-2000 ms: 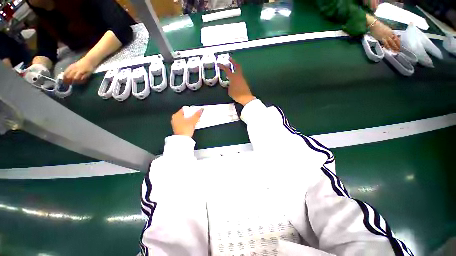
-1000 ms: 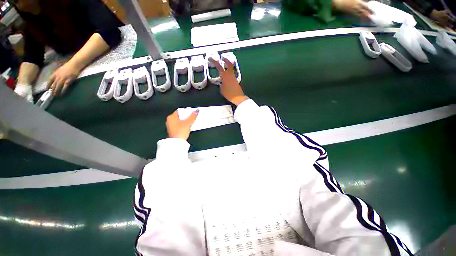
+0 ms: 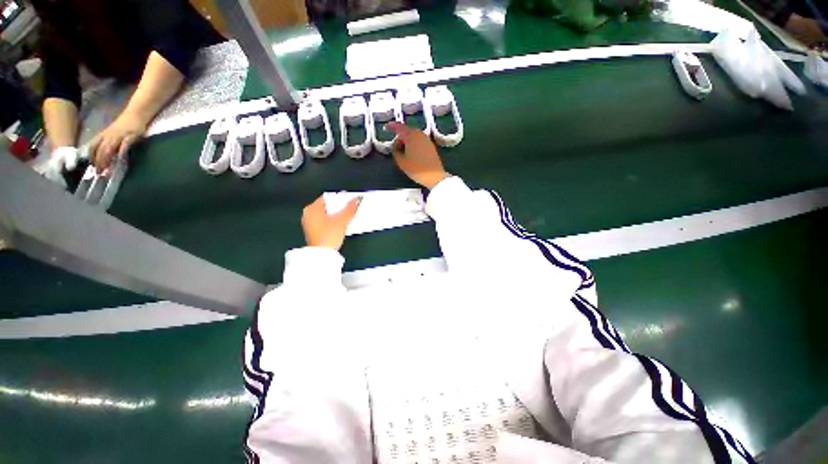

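My left hand holds a flat white label strip by its left end, thumb on top, above the green belt. My right hand reaches over the belt with fingertips at the lower part of a white oval loop; whether they hold a small label cannot be told. Several white loops stand in a row, among them one at the right end and one at the left end. Printed label sheets lie on my lap.
A grey post crosses at left. A dark-clothed co-worker's hands handle a loop at far left. Beyond the rail lies a white sheet. At far right are a single loop and translucent bags.
The row of loops has shifted right. My right hand has moved from the loops near the right end to one further left in the row. The left hand still holds the strip.
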